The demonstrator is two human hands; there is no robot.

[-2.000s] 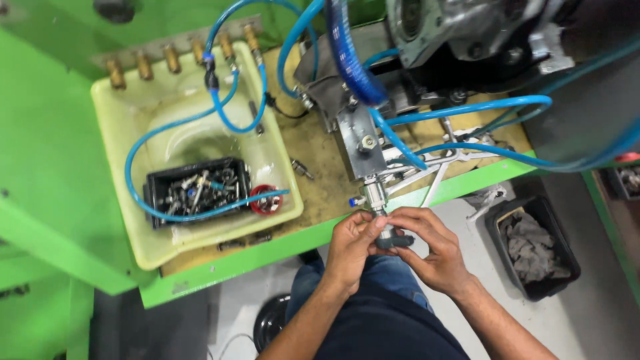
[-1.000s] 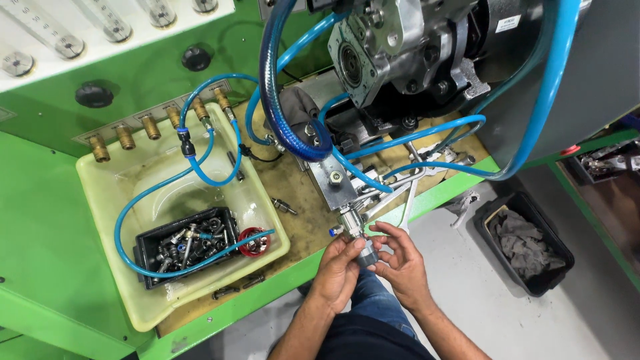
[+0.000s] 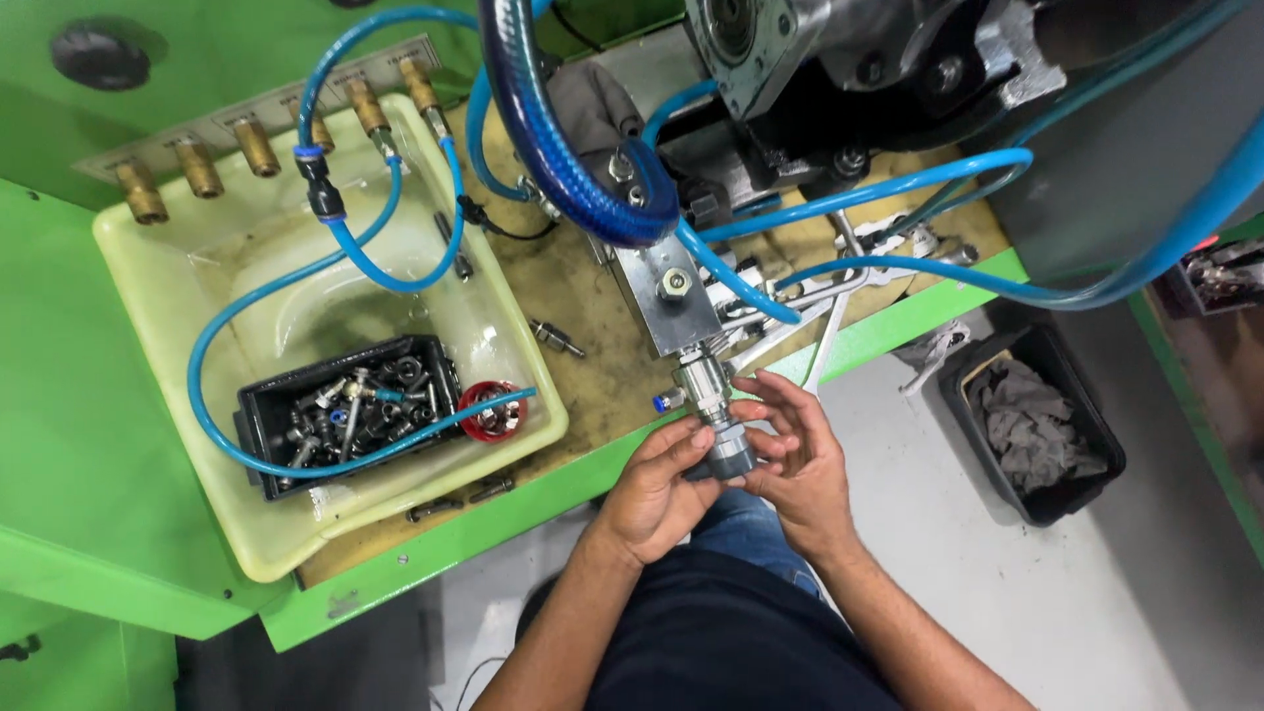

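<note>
A cylindrical metal part with a dark end [image 3: 731,452] is at the lower end of a metal fitting [image 3: 704,383], which projects from a steel block [image 3: 664,301]. My left hand [image 3: 657,484] grips the dark-ended part from the left with thumb and fingers. From the right, my right hand [image 3: 800,459] holds the same part, its thumb low and upper fingers loosely curled beside the fitting. A small blue-ended push-in connector [image 3: 670,401] sticks out of the fitting's left side. Thick blue braided hose [image 3: 563,148] loops above the block.
A cream plastic basin [image 3: 148,375] at left holds a black bin [image 3: 247,415] of fittings and a red cup [image 3: 494,413]. Wrenches [image 3: 829,331] lie right of the block. Thin blue tubes [image 3: 879,178] cross the bench, and a black bin with rags [image 3: 1032,425] stands on the floor.
The fingers of both hands have shifted around the dark-ended part, which stays at the fitting. The view has tilted up and then back down.
</note>
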